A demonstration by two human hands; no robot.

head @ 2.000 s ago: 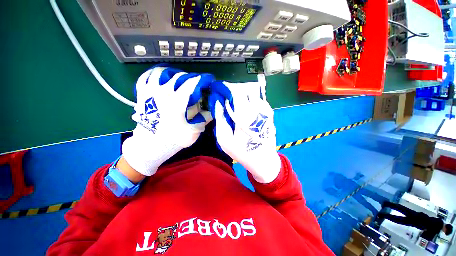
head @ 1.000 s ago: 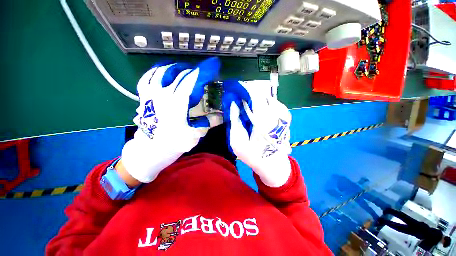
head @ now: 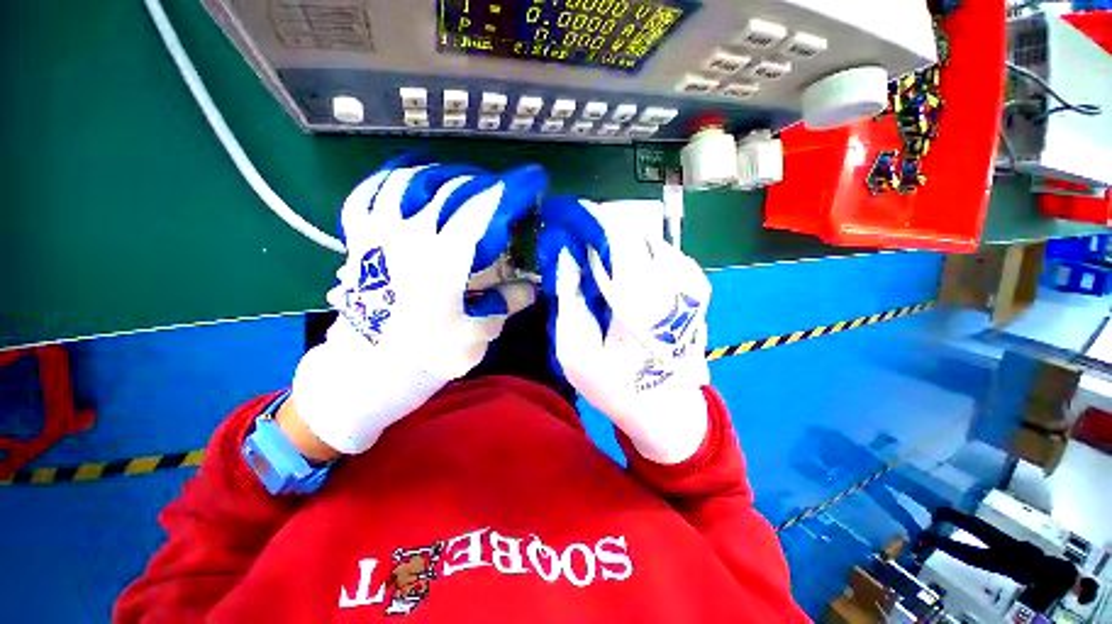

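Observation:
My left hand (head: 421, 287), in a white glove with blue fingers, is closed on one side of a small dark circuit board (head: 524, 248). My right hand (head: 628, 311), gloved alike, holds the board from the other side, fingertips close together. The gloves hide most of the board. The bench meter (head: 537, 73) stands just beyond my hands, with yellow digits reading zeros. Two whitish output terminals (head: 707, 159) stick out at its lower right. A small green board piece (head: 651, 162) is beside them. A white strip end (head: 673, 207) shows behind my right hand.
A red tote (head: 811, 183) right of the meter holds several boards (head: 900, 167). A white cable (head: 226, 134) curves over the green mat (head: 98, 232) to behind my left hand. Another device (head: 1067, 98) stands at far right. A person (head: 1006, 542) is in the far lower right.
The view has shifted, so the meter and red tote appear further right than two seconds ago. The board showed more a second ago; my left fingers now cover more of it.

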